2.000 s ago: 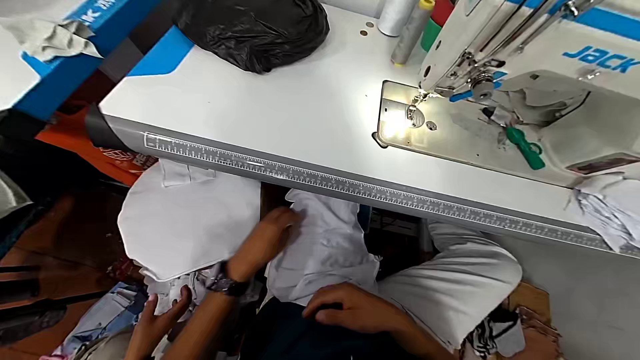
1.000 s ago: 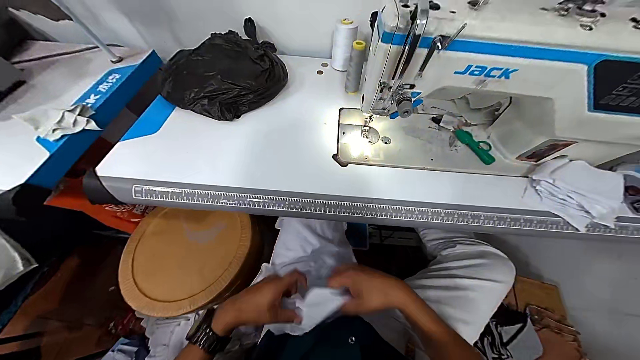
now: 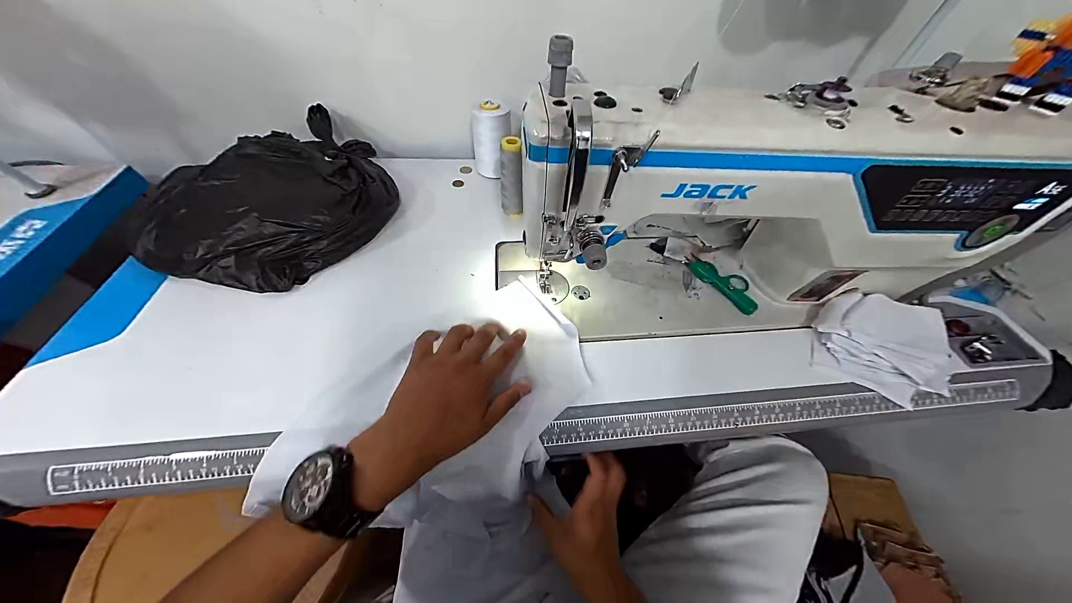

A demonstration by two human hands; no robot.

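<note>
My left hand (image 3: 461, 385), with a black watch at the wrist, lies palm down on a white cloth (image 3: 548, 360) at the table's front edge, fingers apart. The cloth's far corner lies under the lit needle area of the Jack sewing machine (image 3: 712, 188); whether the presser foot is on it I cannot tell. Part of the cloth hangs over the edge toward my lap. My right hand (image 3: 590, 519) is below the edge beside the hanging cloth; whether its fingers grip the cloth is unclear.
A black plastic bag (image 3: 268, 213) lies on the table (image 3: 335, 335) at the left. White and grey thread cones (image 3: 492, 138) stand behind. Green-handled thread snips (image 3: 722, 285) lie under the machine arm. Folded white pieces (image 3: 883, 339) are at the right, beside a parts tray (image 3: 997, 335). A round stool (image 3: 167, 544) is below.
The cloth, held between both hands over the lap one second ago, is now on the table at the needle. My left hand has moved up onto it. The view has shifted.
</note>
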